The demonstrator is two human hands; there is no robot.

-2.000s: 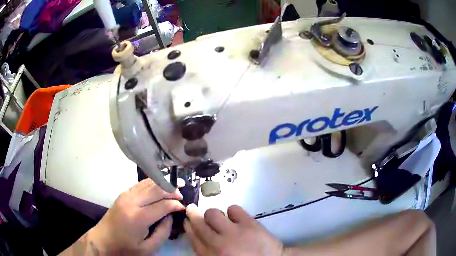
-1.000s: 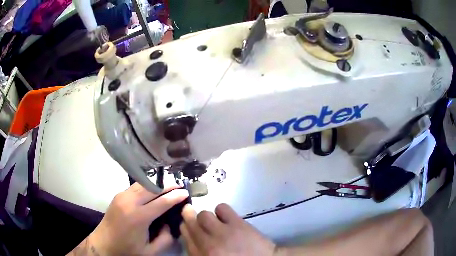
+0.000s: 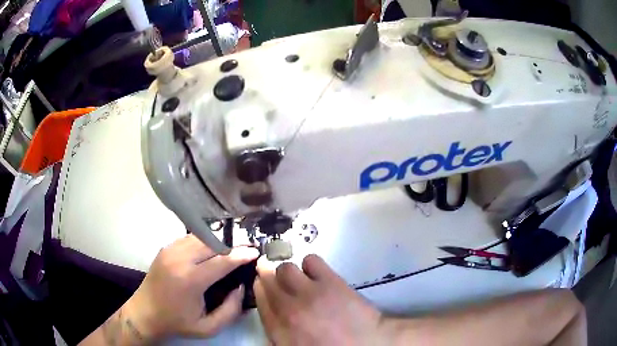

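Note:
A small dark fabric piece (image 3: 226, 285) lies at the front of the needle area, mostly hidden under my fingers. My left hand (image 3: 183, 284) is bare and pinches its left side, with thumb and forefinger around it. My right hand (image 3: 308, 297) is bare, with bent fingers pressed on the fabric's right edge, its fingertips just below the pale knob (image 3: 278, 250). The white sewing machine (image 3: 325, 128) marked "protex" stands over the work. The presser foot and needle (image 3: 254, 233) are small and partly hidden by the machine head and my fingertips.
Red and dark snips (image 3: 477, 258) lie right of my right hand, beside a dark cloth bundle (image 3: 538, 250). Black scissor handles (image 3: 440, 192) show behind the arm. An orange bin (image 3: 51, 138) and white and purple cloth (image 3: 24, 223) are at the left.
Both hands have moved slightly up toward the needle, and less dark fabric shows between them and the foot. The view has shifted a little sideways and back.

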